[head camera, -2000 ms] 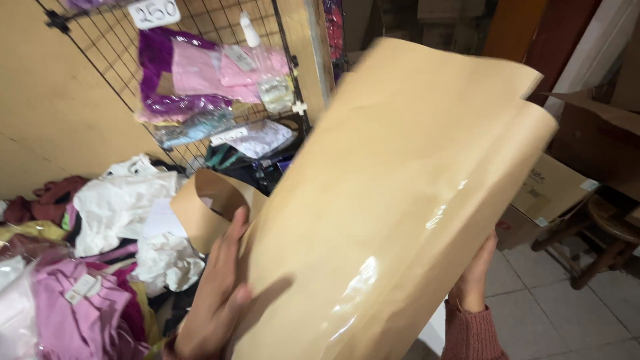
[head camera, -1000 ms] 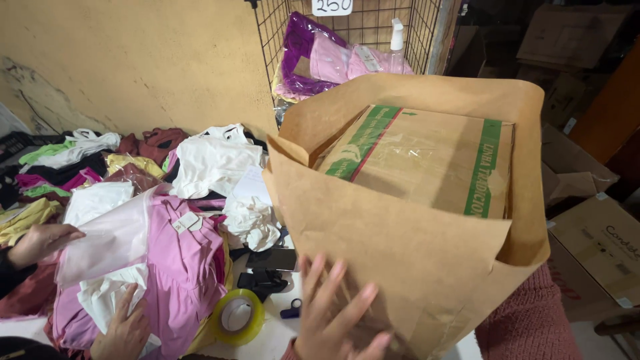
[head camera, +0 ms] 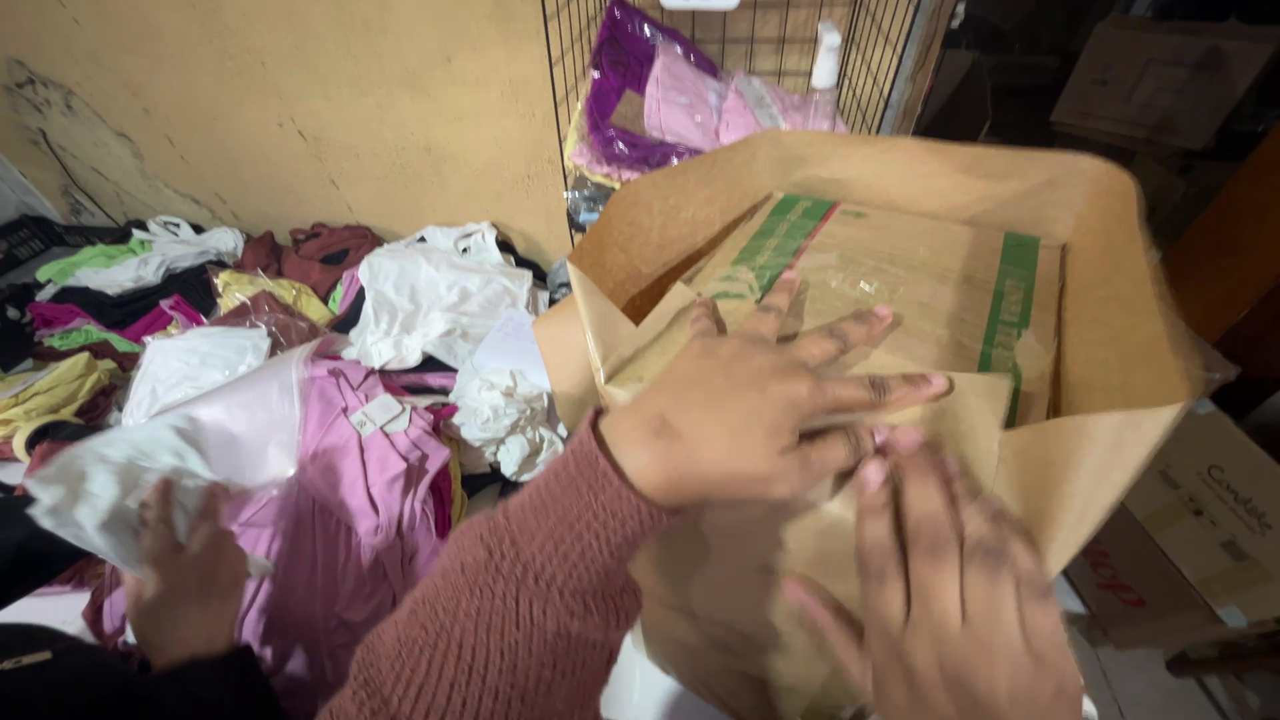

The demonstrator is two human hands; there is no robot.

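A cardboard box (head camera: 920, 270) with green printed bands lies inside a wrap of brown kraft paper (head camera: 1110, 460), whose far and side edges stand up around it. My left hand (head camera: 740, 410), in a reddish knitted sleeve, is spread flat with fingers apart on a paper flap folded over the near part of the box. Beside it, my right hand (head camera: 940, 580) presses on the same flap, fingers extended and close together, its fingertips touching the left hand's little finger. The near end of the paper is partly hidden by my hands.
On the left, a co-worker's hand (head camera: 190, 570) holds a white garment (head camera: 120, 490) by a clear plastic bag (head camera: 250, 410). Piled clothes (head camera: 340, 530) cover the table there. Behind stands a wire rack (head camera: 880, 60) with bagged garments and a spray bottle (head camera: 825, 60). Cartons (head camera: 1200, 500) are at right.
The paper, held up in front two seconds ago, now surrounds the box. Since one second ago its near flap has been folded down onto the box, and both my hands are on it.
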